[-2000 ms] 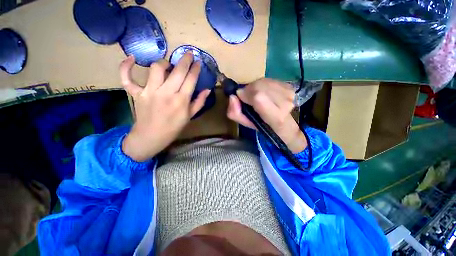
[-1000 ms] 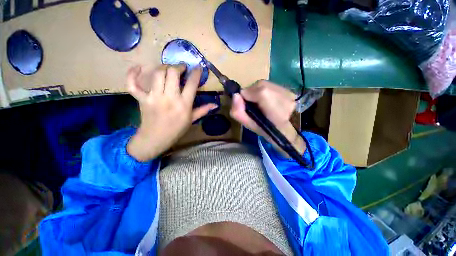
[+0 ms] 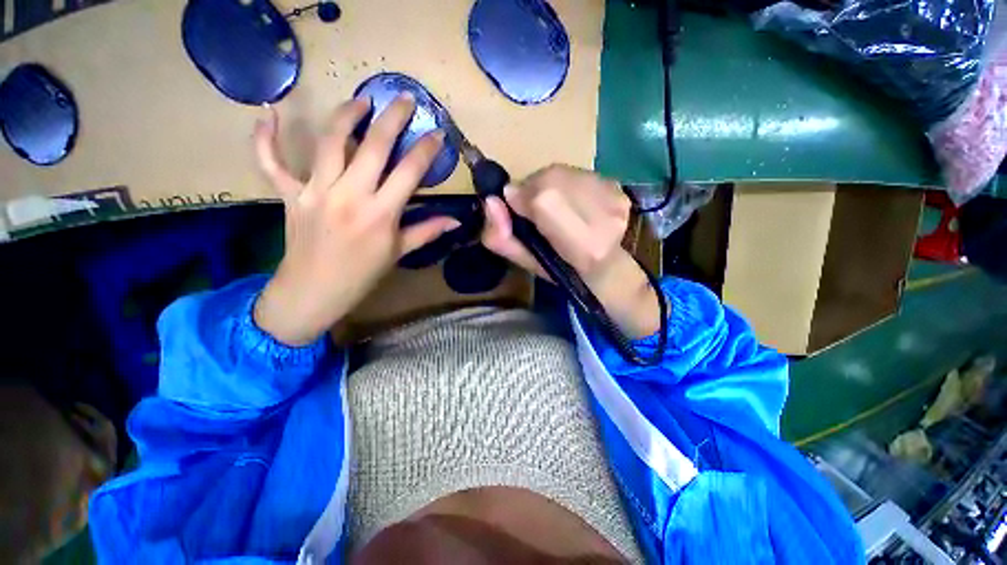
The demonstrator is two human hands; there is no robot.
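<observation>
A shiny dark blue disc [image 3: 434,155] lies on the brown cardboard sheet [image 3: 331,55] near its front edge. My left hand [image 3: 342,210] lies over its left part, fingers spread and fingertips pressing on it. My right hand [image 3: 569,221] holds a black soldering iron [image 3: 488,174] like a pen. Its thin metal tip reaches the disc's upper right rim; whether it touches is too small to tell. Three more discs lie apart on the cardboard: at the left edge [image 3: 38,114], upper left [image 3: 241,50] and upper right [image 3: 519,50].
A carton [image 3: 387,296] with dark discs [image 3: 475,268] is at my lap. The iron's cord [image 3: 669,110] crosses the green bench [image 3: 773,121]. A clear bag [image 3: 894,44] and pink mass [image 3: 972,144] lie at right. An open carton [image 3: 773,265] stands below the bench edge.
The worked disc was shifted and turned under my left fingers, which now spread further over it. The iron has moved slightly up and left. A small dark piece by the upper-left disc has come into view.
</observation>
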